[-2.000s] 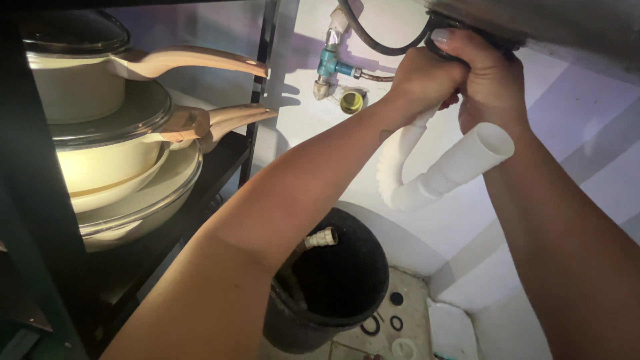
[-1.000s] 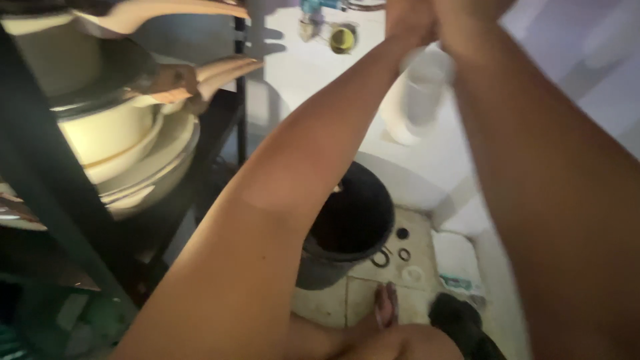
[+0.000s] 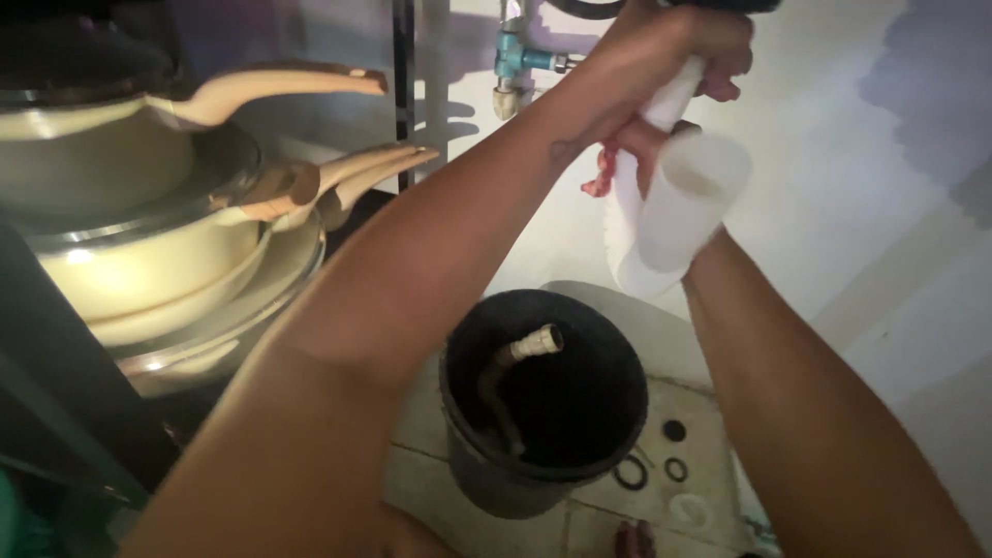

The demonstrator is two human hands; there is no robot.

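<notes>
A white plastic drain pipe (image 3: 690,209), bent in a U with its wide open end toward me, hangs below a black fitting (image 3: 728,4) at the top edge. My left hand (image 3: 690,46) is wrapped around the upper part of the pipe, just under that fitting. Lower down, my right hand (image 3: 651,147) reaches behind the wide end and holds the pipe near the bend; most of its fingers are hidden. Beneath stands a black bucket (image 3: 496,496) with a hose with a pale threaded end (image 3: 535,343) in it.
Stacked pots and pans (image 3: 155,271) with long handles fill a dark shelf rack at left. A teal valve (image 3: 510,54) is mounted on the wall. Black rubber rings (image 3: 630,471), a black disc (image 3: 674,430) and a white ring (image 3: 690,510) lie on the tiled floor right of the bucket.
My right hand has moved from up by the black fitting down to the pipe near its bend. My left hand stays near the top. The view has tilted down and back up.
</notes>
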